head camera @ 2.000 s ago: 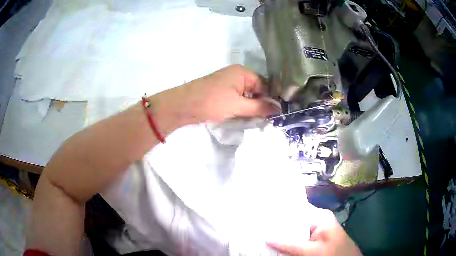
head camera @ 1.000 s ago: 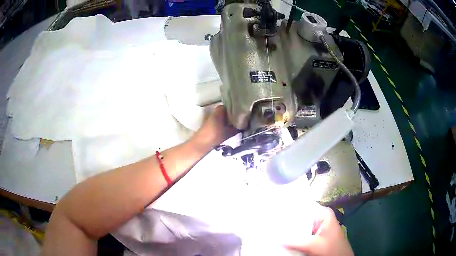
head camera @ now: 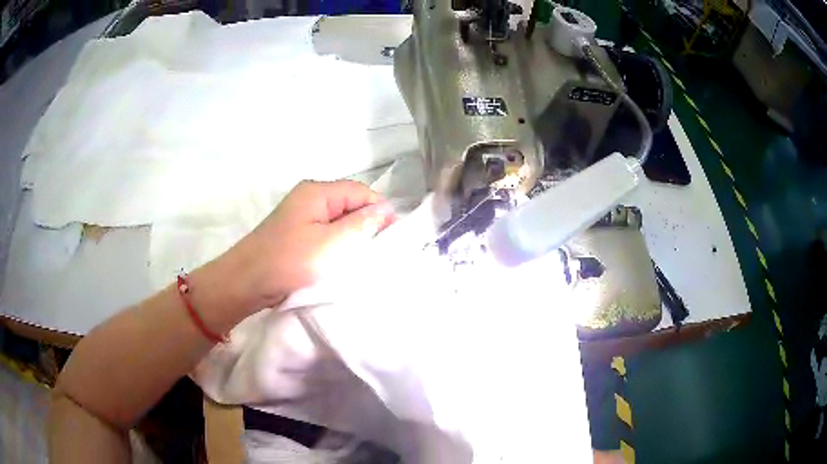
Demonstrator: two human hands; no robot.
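A large white cloth panel point(head camera: 453, 362) lies from the needle area down over the table's front edge to the lap; its middle is washed out by glare. The olive-grey sewing machine point(head camera: 471, 118) stands at its far end. My left hand point(head camera: 317, 231) pinches the cloth's left edge, left of the needle area, with a red bracelet on the wrist. Of my right hand point(head camera: 609, 457) only a small part shows at the bottom edge, beside the cloth; its fingers are hidden. A white lamp point(head camera: 567, 210) hangs over the needle area and partly hides it.
White cloth pieces point(head camera: 209, 118) lie spread over the table's left and back. A slim black tool point(head camera: 671, 297) lies by the right table edge, and a dark flat object point(head camera: 666, 156) behind it. Green floor with yellow-black tape point(head camera: 716, 172) runs along the right.
My left hand has moved from beside the machine head left and towards me with the cloth edge. My right hand has gone down, mostly out of view. The cloth now reaches further right at the front.
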